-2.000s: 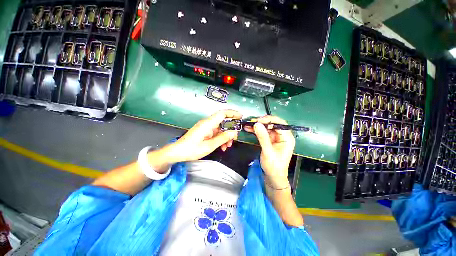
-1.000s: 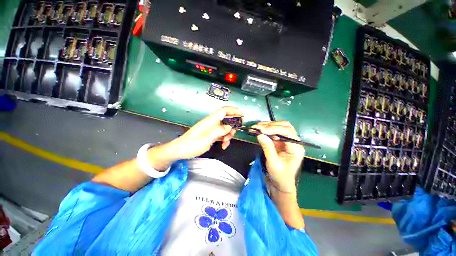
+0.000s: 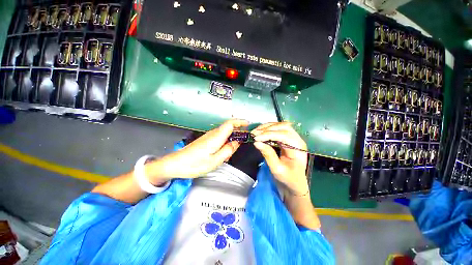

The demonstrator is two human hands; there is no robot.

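My left hand (image 3: 209, 150) holds a small dark housing (image 3: 240, 136) between thumb and fingers, just off the bench's front edge. My right hand (image 3: 282, 150) is close against its right side and grips thin dark tweezers (image 3: 290, 147), whose rear end points right. The tweezer tips and any small insert are too small to tell. A second housing (image 3: 221, 90) lies on the green mat in front of the black hot-melt jig (image 3: 233, 46). Another housing (image 3: 349, 49) lies on the mat right of the jig.
A black tray (image 3: 360, 176) with many housings stands at the right, its front row of pockets empty. A partly filled tray (image 3: 57, 108) is at the left. A dark cable (image 3: 277, 106) runs from the jig's front. A blue sleeve (image 3: 440, 212) shows at the lower right.
The housing has turned to show a dark side. The tweezers swung and my right fingers moved in closer to the housing. The whole view shifted slightly.
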